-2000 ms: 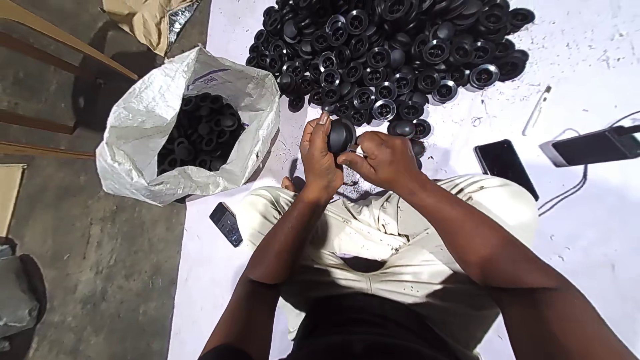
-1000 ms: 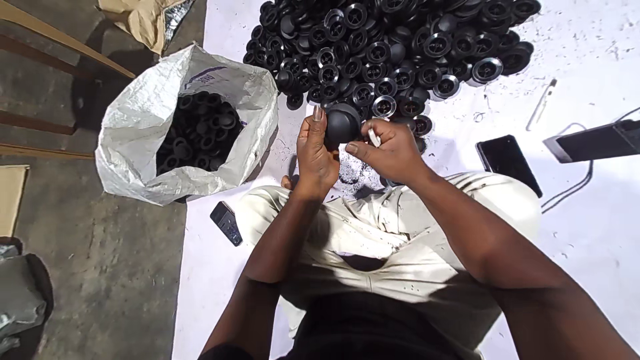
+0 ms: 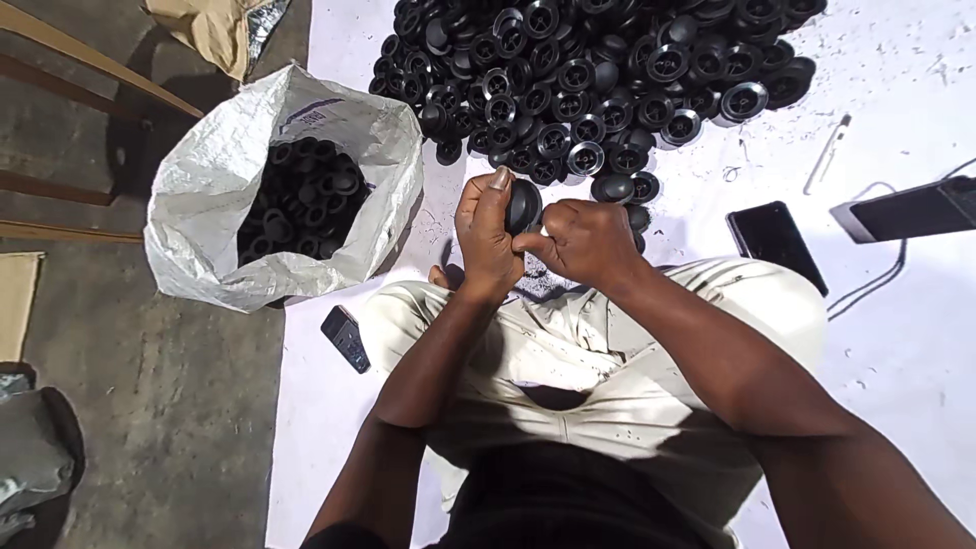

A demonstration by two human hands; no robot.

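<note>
My left hand (image 3: 488, 229) grips a round black plastic part (image 3: 524, 207) by its left side, thumb on top, over my lap. My right hand (image 3: 583, 240) is closed against the lower right edge of that part. A small white piece, mostly hidden, shows between its thumb and fingers; what it is I cannot tell. Just beyond my hands lies a large heap of similar black round parts (image 3: 576, 76), some showing spoked undersides, others smooth domes. To the left, an open white woven plastic sack (image 3: 206, 198) holds many more black parts (image 3: 313, 191).
A keypad phone (image 3: 345, 339) lies left of my knee. On the right are a black smartphone (image 3: 778, 245), a dark device with a cable (image 3: 919, 210) and a slim white tool (image 3: 827, 155). Wooden legs (image 3: 91, 57) and brown wrapping (image 3: 202, 30) stand or lie at upper left.
One second ago my right hand was slightly apart from the black part, with the white piece in plain view; now it is against the part's edge. My left hand has kept its hold.
</note>
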